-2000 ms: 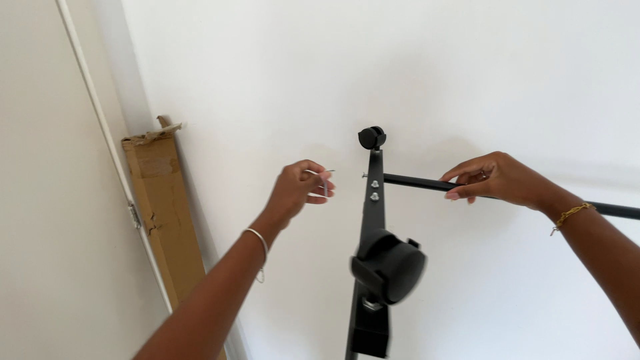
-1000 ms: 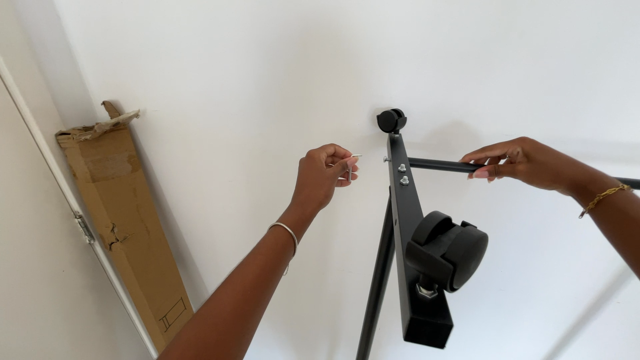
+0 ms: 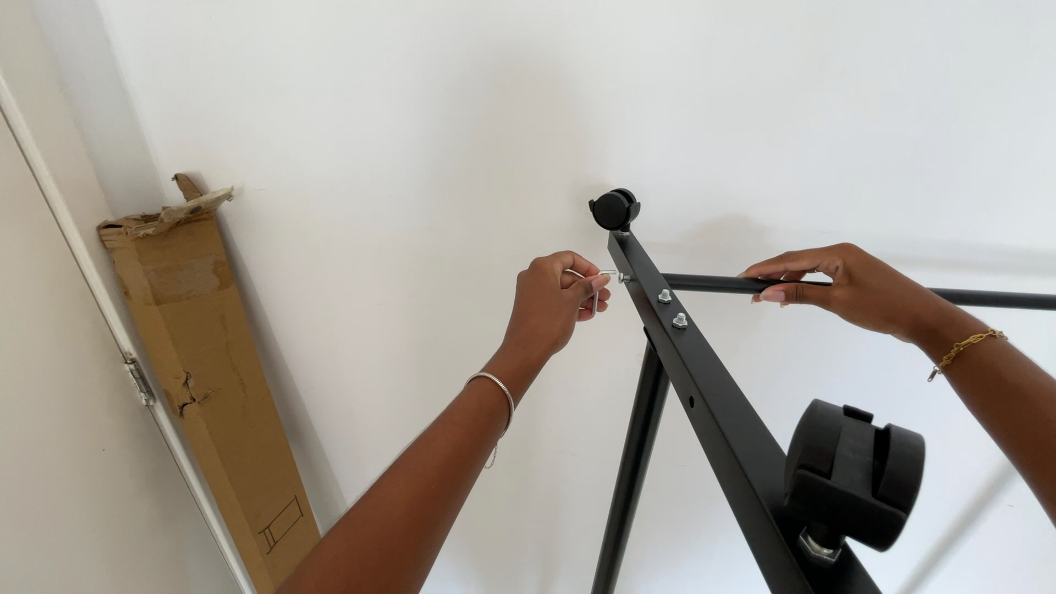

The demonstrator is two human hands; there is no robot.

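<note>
My left hand (image 3: pixel 563 299) pinches a small bent metal hex key (image 3: pixel 596 304), whose tip is at or close to a bolt (image 3: pixel 624 278) on the side of a black metal bar (image 3: pixel 701 379). Whether tip and bolt touch, I cannot tell. My right hand (image 3: pixel 813 285) grips a thin black metal tube (image 3: pixel 714 283) that meets the bar from the right. Two silver nuts on bolts (image 3: pixel 672 308) stand on the bar's upper face. One black caster (image 3: pixel 615 209) is at the bar's far end, another caster (image 3: pixel 854 474) at its near end.
A torn cardboard box (image 3: pixel 206 371) leans at the left beside a door edge with a metal hinge (image 3: pixel 139 381). A white wall (image 3: pixel 371 165) is behind the frame. Another black tube (image 3: pixel 631 470) runs down from the bar.
My left hand has brought the hex key closer to the bolt on the bar. My right hand stays on the tube. The view has shifted.
</note>
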